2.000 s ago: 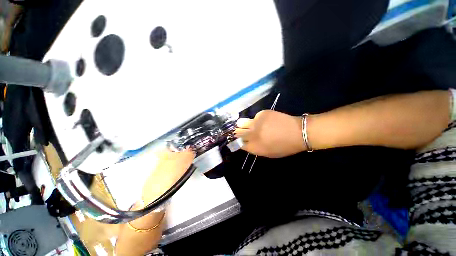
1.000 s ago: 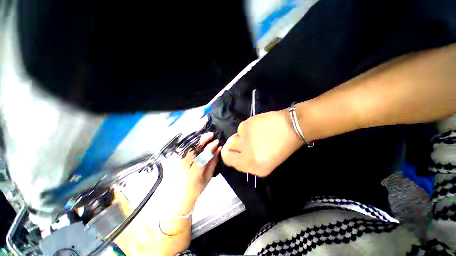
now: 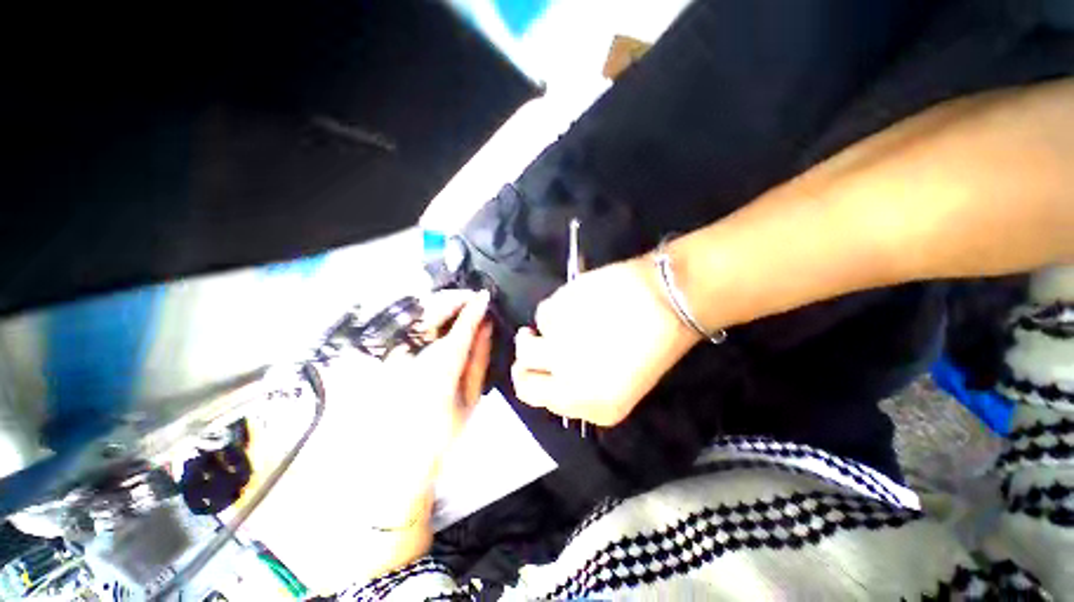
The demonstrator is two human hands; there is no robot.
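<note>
Black cloth (image 3: pixel 707 153) lies at the needle, over the table and on my lap. My left hand (image 3: pixel 406 400) is bent at the left of the needle area, its fingertips pinched at the cloth's edge; whether cloth is between them is hard to tell. My right hand (image 3: pixel 601 347) is closed on thin silver snips or tweezers (image 3: pixel 575 249), whose ends stick out above and below the fist, and rests over the black cloth. The presser foot area (image 3: pixel 383 323) is a blurred metal cluster, partly hidden by my left fingers.
The white and blue machine head (image 3: pixel 153 323) fills the left, with a wide black band (image 3: pixel 236 141) over it. A small brown card piece (image 3: pixel 624 55) lies on the machine bed. A bright blue item (image 3: pixel 975 400) shows at the lower right. A green cord (image 3: pixel 279 573) shows at the lower left.
The view has shifted and the black band now covers much of the upper left. My hands have moved slightly apart. The white fitting seen by my left fingers is no longer clear.
</note>
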